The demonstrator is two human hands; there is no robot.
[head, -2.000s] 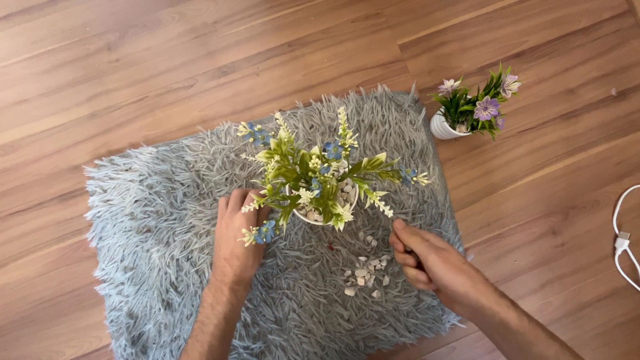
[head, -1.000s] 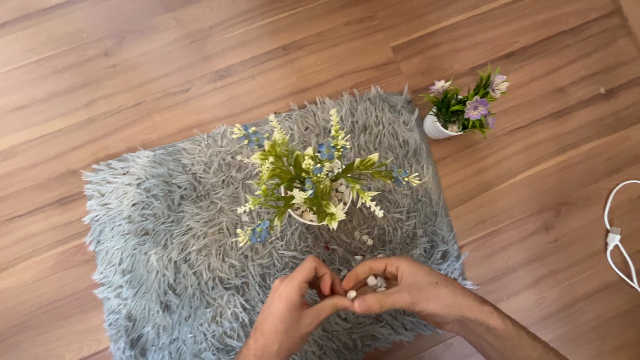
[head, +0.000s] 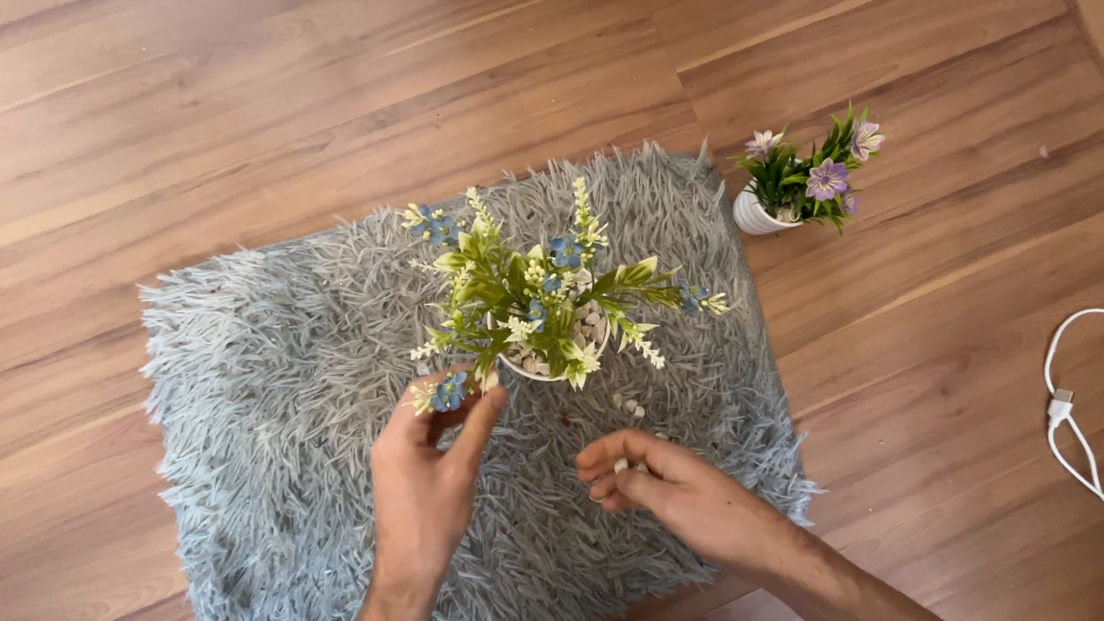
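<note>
An artificial plant (head: 535,293) with blue and cream flowers stands in a round white pot (head: 536,374), whose opening holds pale stones (head: 590,324). At the pot's lower left, my left hand (head: 435,466) pinches a small pale stone (head: 489,380) between thumb and fingertips, beside a low blue flower sprig (head: 448,392). My right hand (head: 668,483), lower right of the pot, has its fingers curled around a few white stones (head: 623,466). More white stones (head: 630,405) lie on the rug between the pot and my right hand; others there are partly hidden by it.
Under the pot is a shaggy grey rug (head: 285,414) on a wood-look floor (head: 345,103). A smaller ribbed white pot (head: 755,212) with purple artificial flowers (head: 826,179) sits at the rug's upper right corner. A white USB cable (head: 1056,410) lies at the right edge.
The two hands, together below the pot a second ago, have parted. My left hand has moved up to the pot's lower left with a stone. Two seconds ago more stones lay on the rug.
</note>
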